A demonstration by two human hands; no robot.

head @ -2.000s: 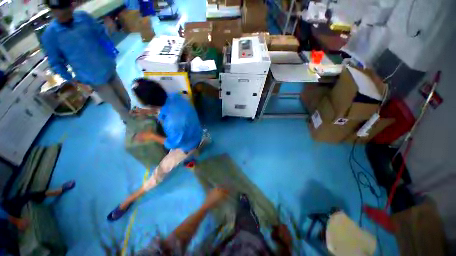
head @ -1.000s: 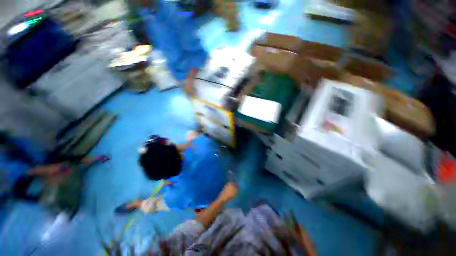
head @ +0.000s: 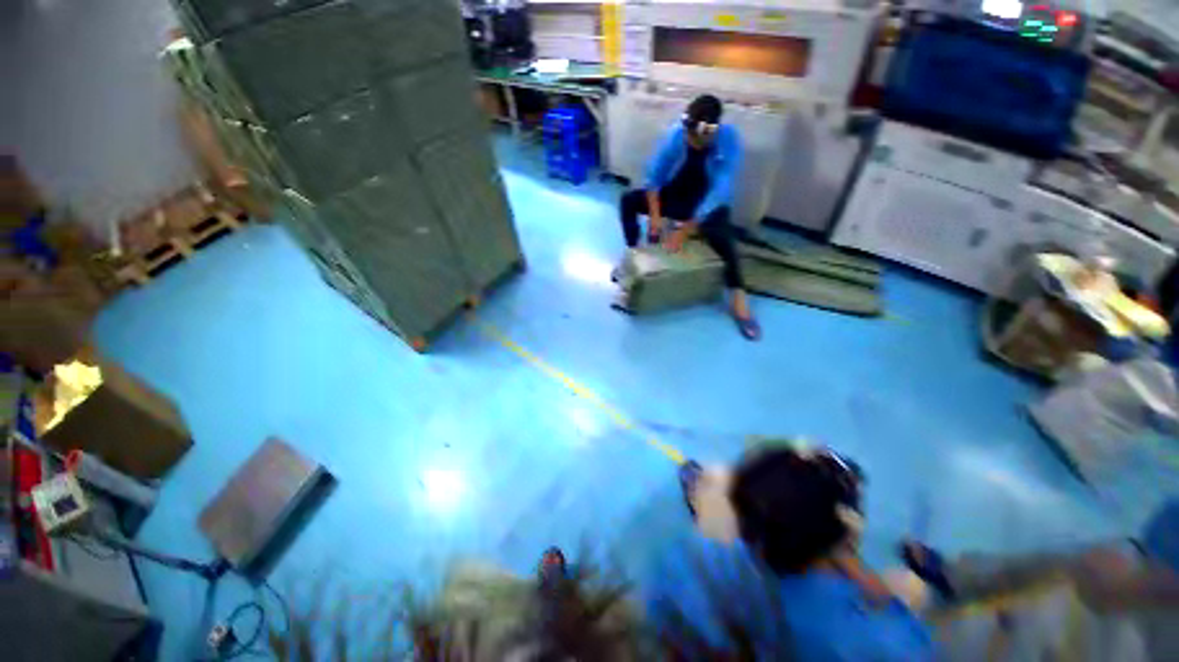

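Observation:
Neither of my hands can be made out; the bottom edge is blurred and crossed by dark strands. A green woven piece (head: 485,601) lies at the bottom edge, partly hidden, with a dark shoe tip beside it. A tall stack of green-wrapped cartons (head: 375,168) stands ahead to the left. Farther off, a seated person in blue has both hands on a green-wrapped carton (head: 675,278).
A person in blue (head: 789,582) is low at the bottom right. A grey platform (head: 265,502) and cables lie at the left, near an open brown carton (head: 123,420). Flat green sacks (head: 815,278) lie behind the seated person. An empty wooden pallet (head: 175,237) is by the wall.
My view has swung left from the white machines to the green stack. The forearm and hand seen at the bottom earlier no longer show. The crouching person now appears at the bottom right.

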